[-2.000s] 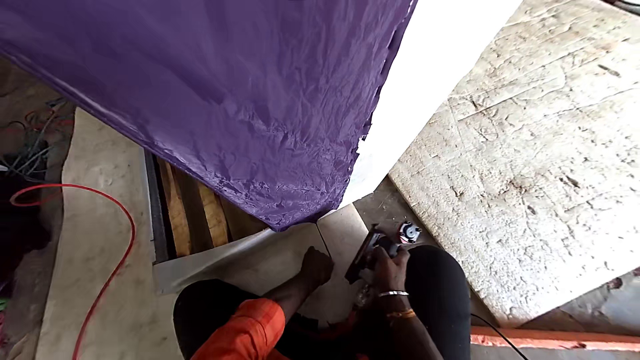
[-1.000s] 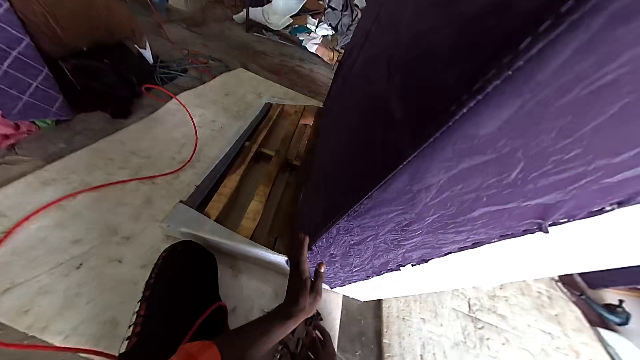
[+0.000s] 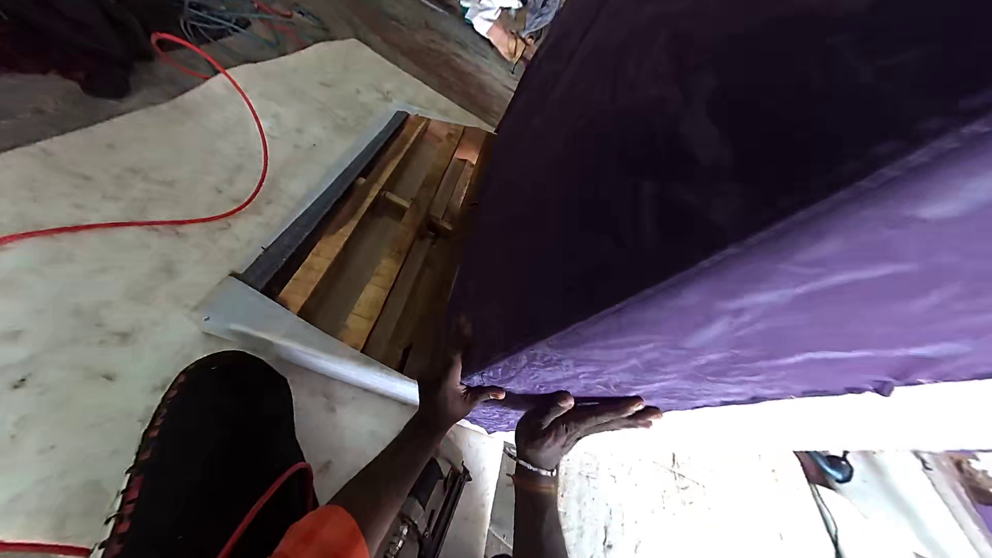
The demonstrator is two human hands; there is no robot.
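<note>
A large panel covered in purple fabric (image 3: 697,325) stands tilted across the right side, with a dark face and a white lower edge. My left hand (image 3: 449,391) is against its lower corner, thumb apart and the other fingers partly hidden in the dark. Close by on the right, my right hand (image 3: 573,426) lies with extended fingers along the purple lower edge, a bracelet on its wrist. A nail or staple gun (image 3: 434,504) lies below and between my forearms, partly covered by my left arm.
Left of the panel lies a slatted wooden frame (image 3: 387,240) with a grey fabric border. A red hose (image 3: 260,147) curves over the pale board (image 3: 101,310) and past my knee. Tangled cords (image 3: 209,19) are at the upper left.
Two seconds ago my right hand was on the tool; now it is against the panel's lower edge. The panel has been turned, showing its dark face. The view has swung a lot.
</note>
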